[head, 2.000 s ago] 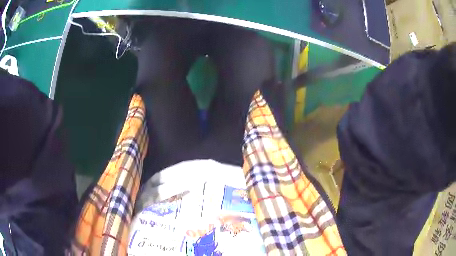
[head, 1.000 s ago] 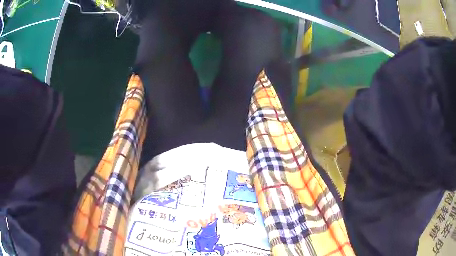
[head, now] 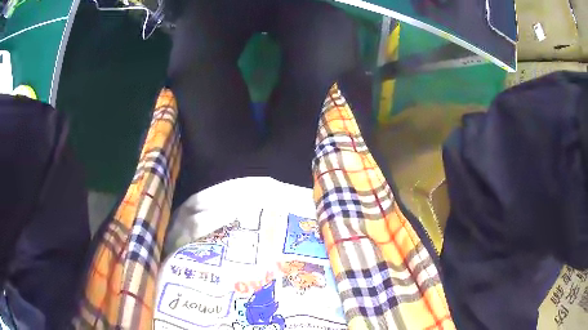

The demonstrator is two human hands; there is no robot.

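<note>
Neither of my hands is in the picture; only my dark sleeves show at the left and right sides. Nearest in front is the bench, of which the pale front edge curves across the top. A thin white cable hangs over the bench edge at the upper left. The dark mat lies on the bench at the upper right, cut off by the frame's top.
My dark legs and the open plaid-lined garment fill the middle. A yellow-striped post stands under the bench. Brown cartons are at the right, with a printed one at the lower right. A yellow thing shows at far left.
The view has tilted down, so the bench edge and the cable sit higher in the picture and less of the bench top shows. No hand has come into view.
</note>
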